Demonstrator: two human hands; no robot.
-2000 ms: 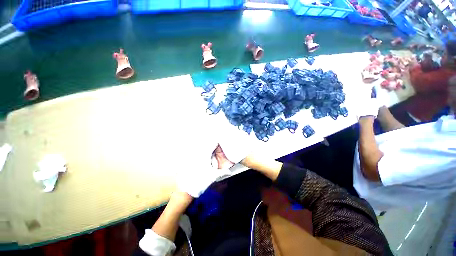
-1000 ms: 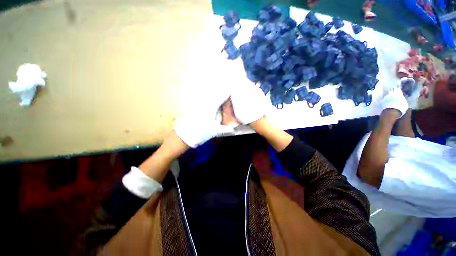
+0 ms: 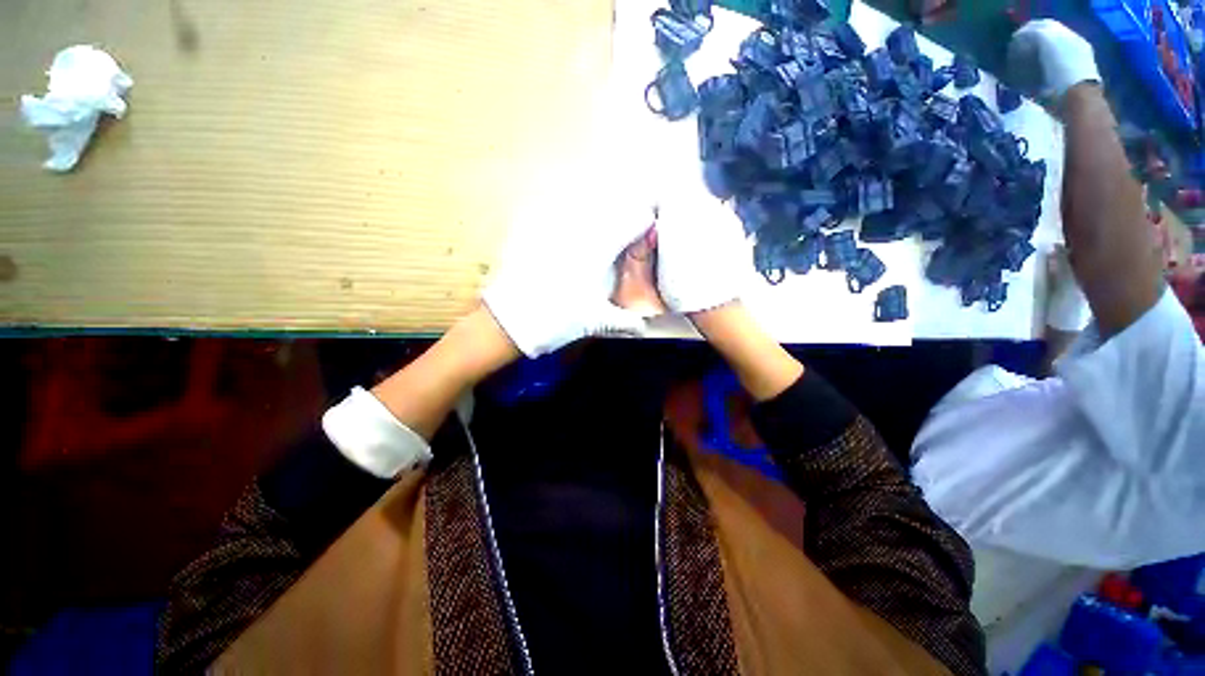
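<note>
A pink-tan moulded part [image 3: 637, 280] shows between my two white-gloved hands, over the near edge of the table; most of it is hidden by the gloves. My left hand [image 3: 562, 277] is closed around its left side. My right hand [image 3: 703, 258] lies against its right side with the fingers pointing forward. The glare on the gloves hides the finger detail. A large heap of dark strapped pieces [image 3: 859, 145] lies just right of my hands, with a single dark piece [image 3: 891, 304] near the table edge.
Cardboard [image 3: 304, 172] covers the table at left, with a crumpled white scrap [image 3: 79, 99] on it. A white sheet [image 3: 846, 317] lies under the dark heap. A neighbouring person's gloved hand [image 3: 1053, 60] reaches over the far right. A blue tray [image 3: 1147, 53] stands beyond.
The view has tilted down, so the conveyor is mostly out of the picture. My hands stay together around the pink-tan part. The neighbouring person's arm has moved forward and away.
</note>
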